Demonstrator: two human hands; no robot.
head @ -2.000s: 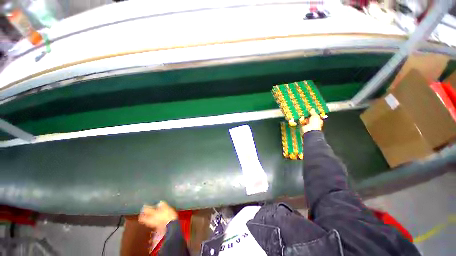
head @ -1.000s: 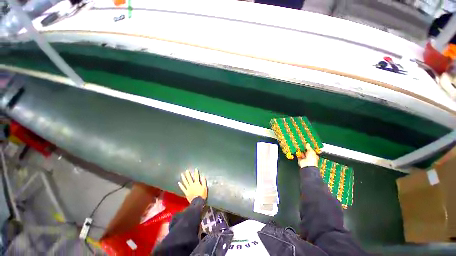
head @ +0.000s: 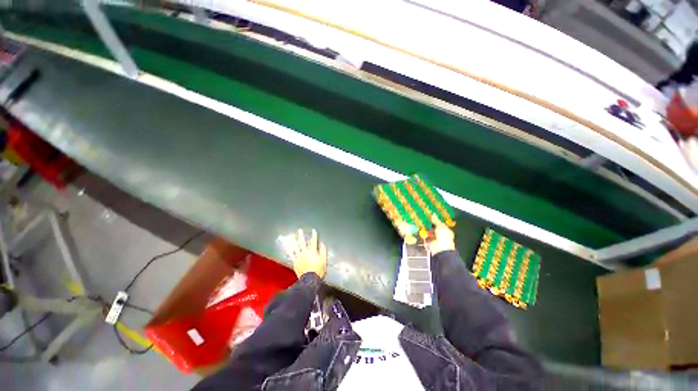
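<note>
My right hand (head: 440,238) grips the near edge of a green and gold PCB panel stack (head: 413,206) above the dark green bench. The held stack covers the far end of a white label sheet (head: 416,276) with grey rectangles. A second PCB panel stack (head: 507,267) lies on the bench to the right of my right forearm. My left hand (head: 309,253) is open with fingers spread at the bench's near edge and holds nothing.
A brown carton with red bubble bags (head: 222,305) is below the bench edge at left. A brown carton (head: 650,305) stands on the bench at right. A white shelf (head: 490,53) runs behind. A power strip (head: 117,307) and cable lie on the floor.
My right hand has moved the held stack left, off the other stack and over the label sheet. My left hand has risen to the bench edge and spread open. The view has turned.
</note>
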